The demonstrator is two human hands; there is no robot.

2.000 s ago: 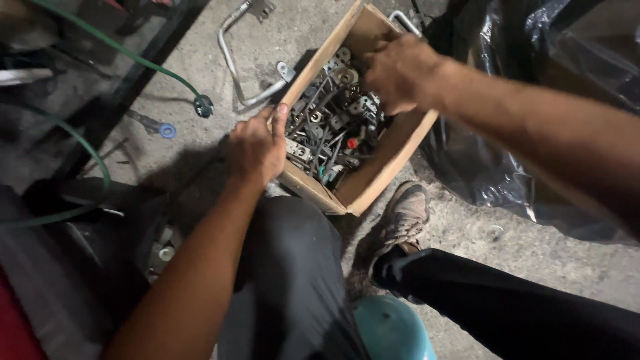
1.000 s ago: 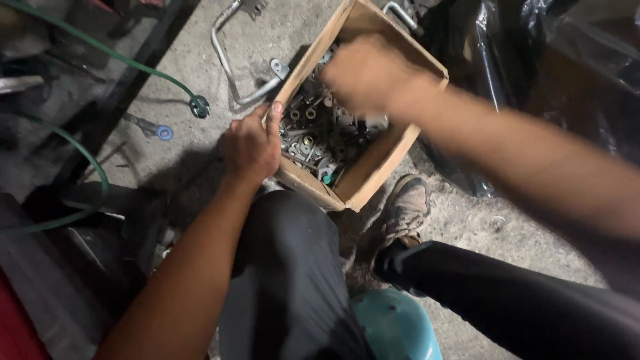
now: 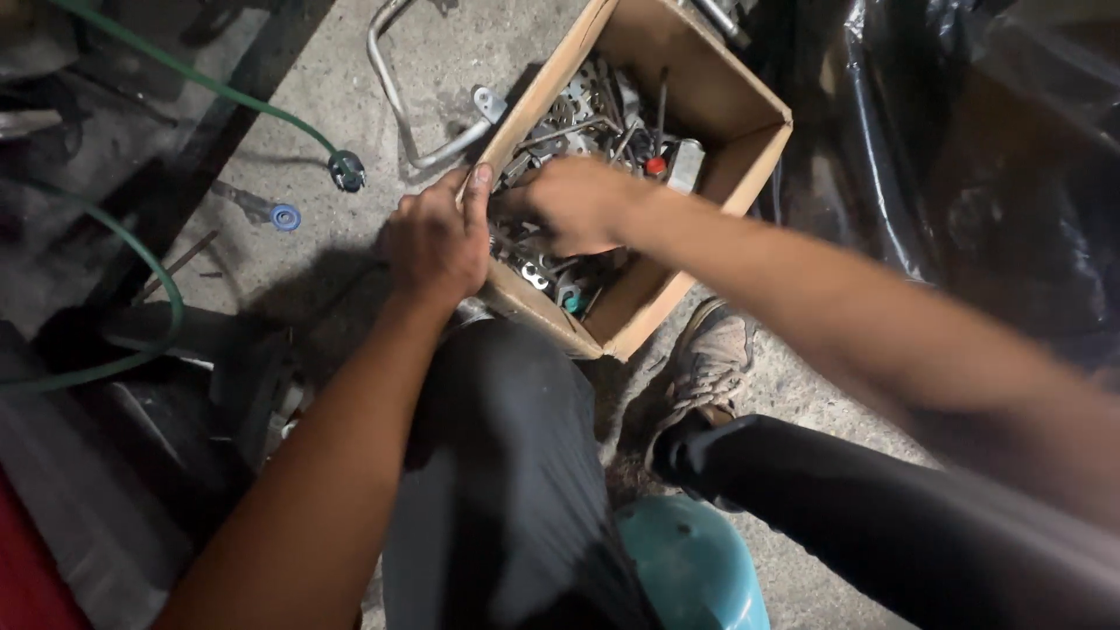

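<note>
An open cardboard box [image 3: 752,171] full of loose metal hardware [image 3: 573,109] stands on the concrete floor in front of me. My left hand [image 3: 442,236] grips its left wall, thumb over the top edge. Blurred by motion, my right hand [image 3: 573,206] is down inside the box among the metal parts near that wall; its fingertips are hidden, so I cannot tell whether it holds anything. Beside it in the box are a red cap-like piece [image 3: 654,166] and a pale metal block [image 3: 685,164]. A teal piece [image 3: 573,302] lies near the box's lower corner.
A bent metal tube [image 3: 394,96] with a bracket lies left of the box. Further left are a green cord [image 3: 262,107] with a dark end and a blue ring-shaped part [image 3: 284,217]. Black plastic sheeting [image 3: 884,149] lies at right. My shoe [image 3: 719,350] and a turquoise rounded object [image 3: 691,560] are below.
My right hand has moved from the upper part of the box to its left side, down among the parts. My left hand stays on the box wall.
</note>
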